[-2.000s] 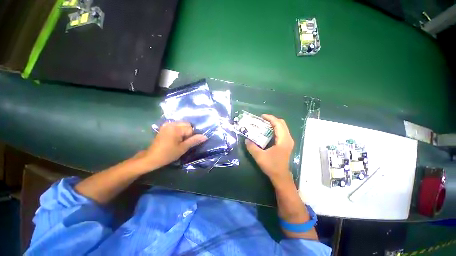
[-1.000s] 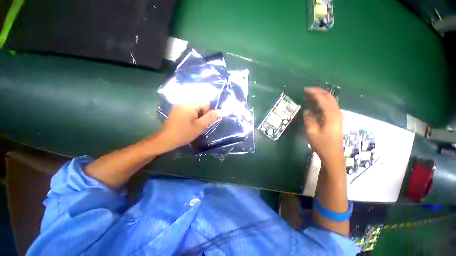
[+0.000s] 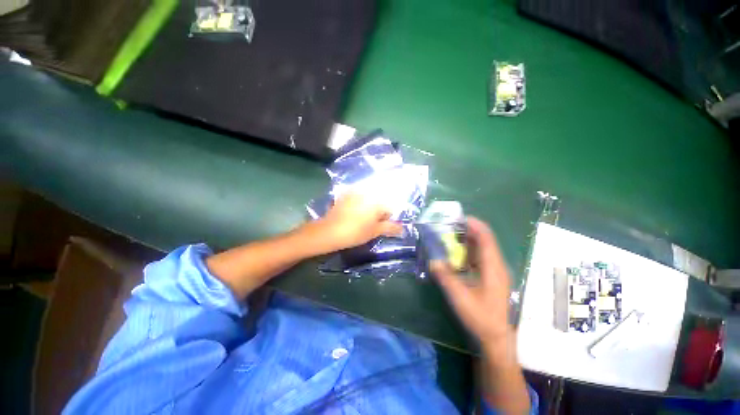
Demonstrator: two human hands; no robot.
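Observation:
My left hand (image 3: 354, 220) rests on the loose pile of shiny antistatic bags (image 3: 377, 174), with fingers and thumb on the film. My right hand (image 3: 479, 280) holds a power supply board (image 3: 449, 237) just right of the pile, at its edge. The board is blurred, with a pale metal side and a yellow part showing. Whether it touches a bag is unclear.
A white sheet (image 3: 539, 344) at right bears boards (image 3: 595, 298) and a pale strip tool (image 3: 617, 333). A red tape roll (image 3: 703, 352) stands beyond. Another board (image 3: 509, 88) lies on the green surface. Black foam (image 3: 268, 89) at upper left bears a board (image 3: 221, 23).
The board lying on the mat is now held in my right hand beside the bags, in a different orientation. My left hand stays on the pile. The camera view has shifted.

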